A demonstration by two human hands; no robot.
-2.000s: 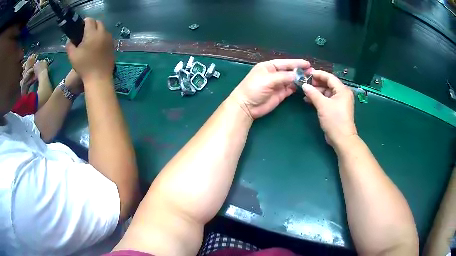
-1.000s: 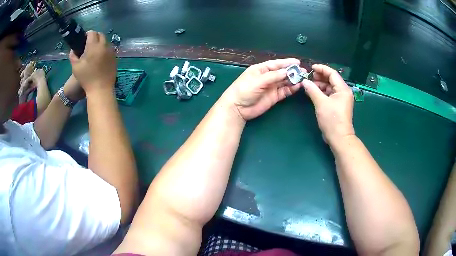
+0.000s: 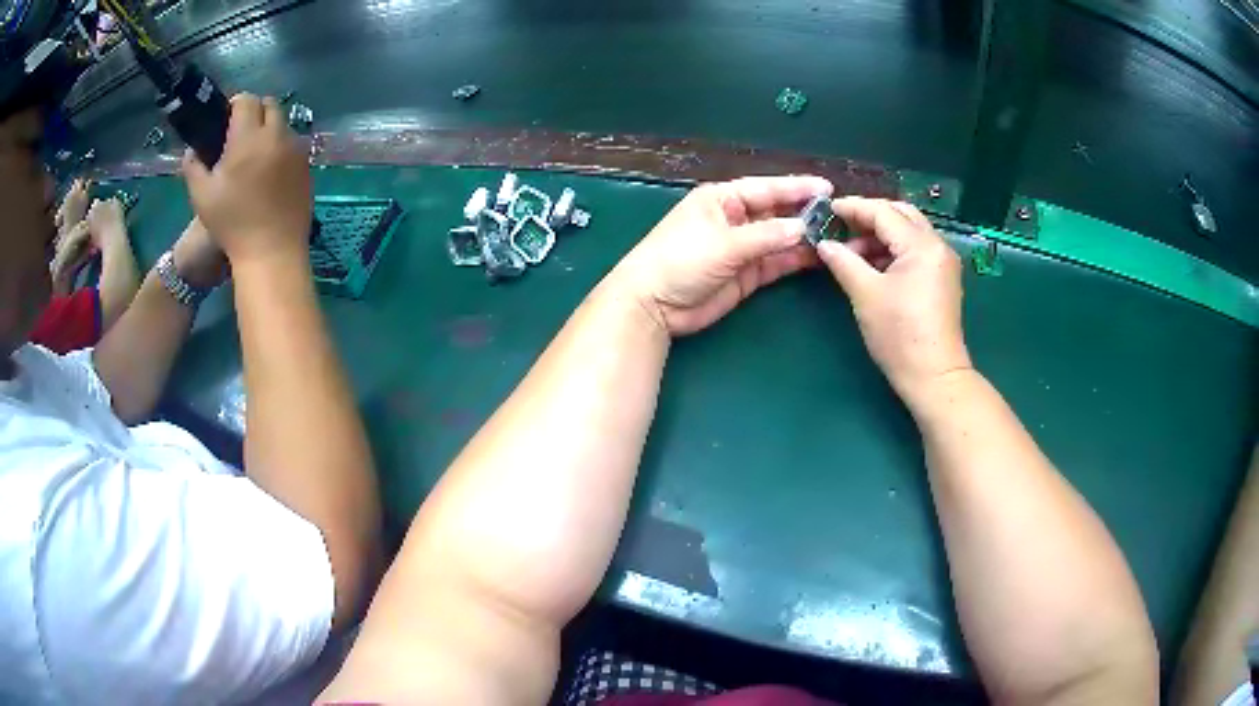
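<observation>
My left hand (image 3: 729, 255) holds a small silver-grey housing (image 3: 817, 218) at its fingertips, above the back edge of the green bench. My right hand (image 3: 904, 283) meets it from the right, its thumb and fingers closed at the housing's right side. Whatever small part is between the right fingertips is too small to tell. The housing is tilted, so its inside is mostly hidden. A loose pile of silver square frames (image 3: 530, 241), some with pale stubs, lies on the bench left of my left hand.
A neighbour's hand (image 3: 256, 173) at the left grips a black electric screwdriver (image 3: 198, 113). A green tray (image 3: 362, 237) lies by it. Small parts (image 3: 791, 101) sit on the dark belt (image 3: 621, 69) beyond the red-brown strip. A green post (image 3: 1005, 111) rises from the rail (image 3: 1146, 262).
The housing has turned from facing me to a steeper, edge-on tilt, and my right fingers have closed in against it. Parts on the belt have shifted left.
</observation>
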